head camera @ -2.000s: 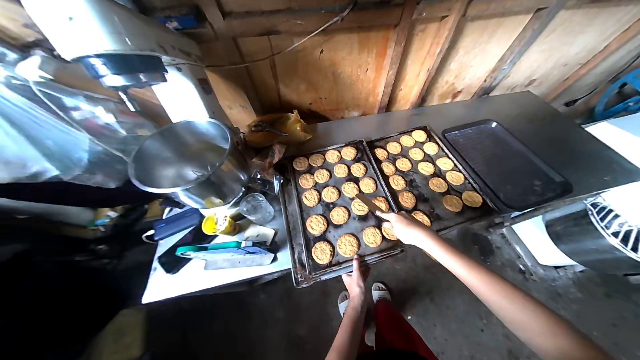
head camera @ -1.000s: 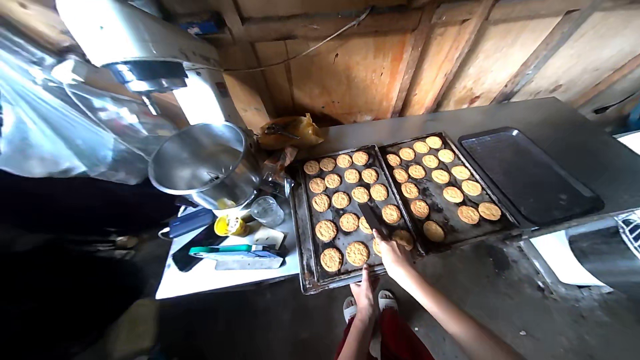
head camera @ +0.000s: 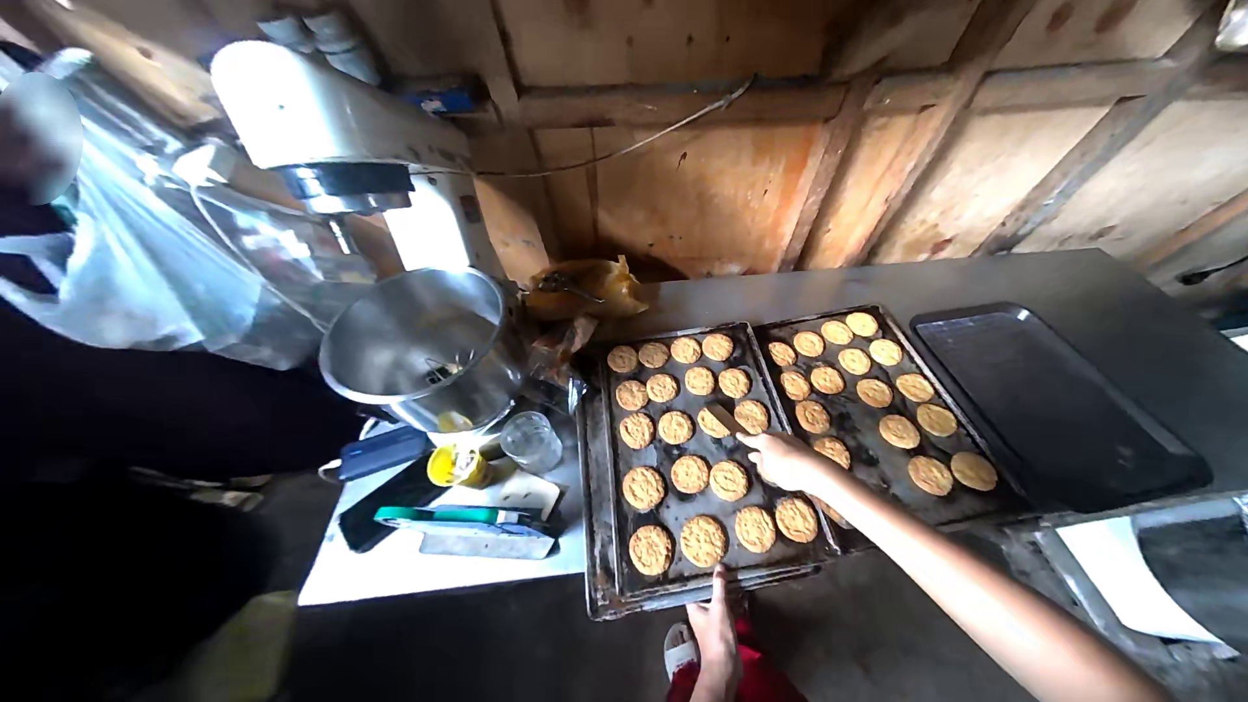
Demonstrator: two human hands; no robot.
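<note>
My right hand (head camera: 785,460) grips a flat scraper or spatula (head camera: 724,419), its blade against cookies near the right side of the left baking tray (head camera: 606,507). At that tray's front edge, my left hand (head camera: 717,624) holds the rim with the thumb on top; its other fingers are mostly hidden. Rows of round golden cookies (head camera: 703,541) lie on the dark metal. A second baking tray (head camera: 863,429), touching the first on the right, bears more cookies (head camera: 898,431), a few partly hidden behind my right forearm.
Right of the cookies lies a dark tray (head camera: 1058,400). At left stand a stand mixer (head camera: 322,117) and its steel bowl (head camera: 419,341). Before the bowl are a yellow container (head camera: 458,466), a clear cup (head camera: 531,442) and a green-edged scraper (head camera: 458,517). Plastic bags (head camera: 166,224) hang at far left.
My right hand with the scraper has moved from the front right part of the left tray toward its middle rows. My left hand stays at the front edge.
</note>
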